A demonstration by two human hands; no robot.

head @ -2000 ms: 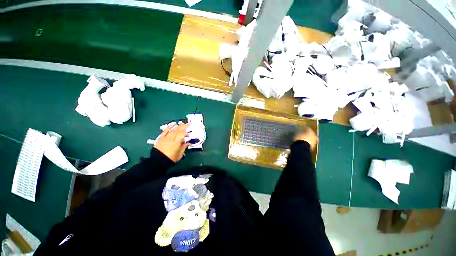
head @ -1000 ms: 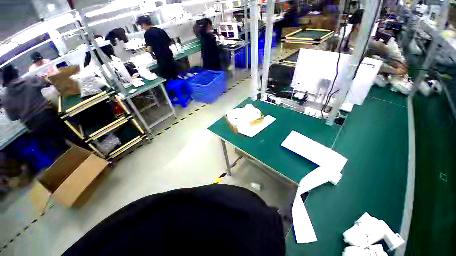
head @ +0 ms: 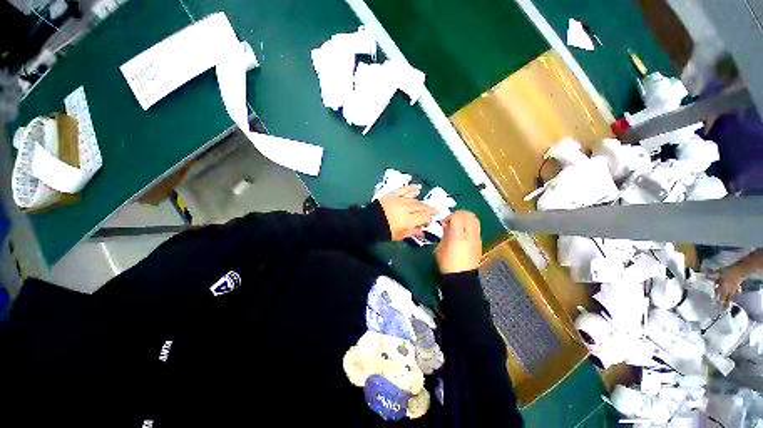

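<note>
A white plastic unit (head: 438,201) lies on the green bench under my hands, largely covered by them. My left hand (head: 406,212) rests on it from the left with the fingers over it. My right hand (head: 459,241) is at its right side, fingertips bent together against it. Whether the right fingers pinch a small part is too small to tell. The shallow brown parts box (head: 547,317) with rows of small dark grey parts lies just right of my right hand, partly behind my right sleeve.
A white unit group (head: 365,81) lies beyond my hands. A label strip (head: 182,58) curls at the upper left, a label roll (head: 25,175) at the far left. Heaped units (head: 649,307) and a grey frame bar (head: 669,217) are right. Another person's hand (head: 731,280) is at the heap.
The view swung left to the aisle and back, now tilted. My right hand has moved from the parts box to the white unit beside my left hand.
</note>
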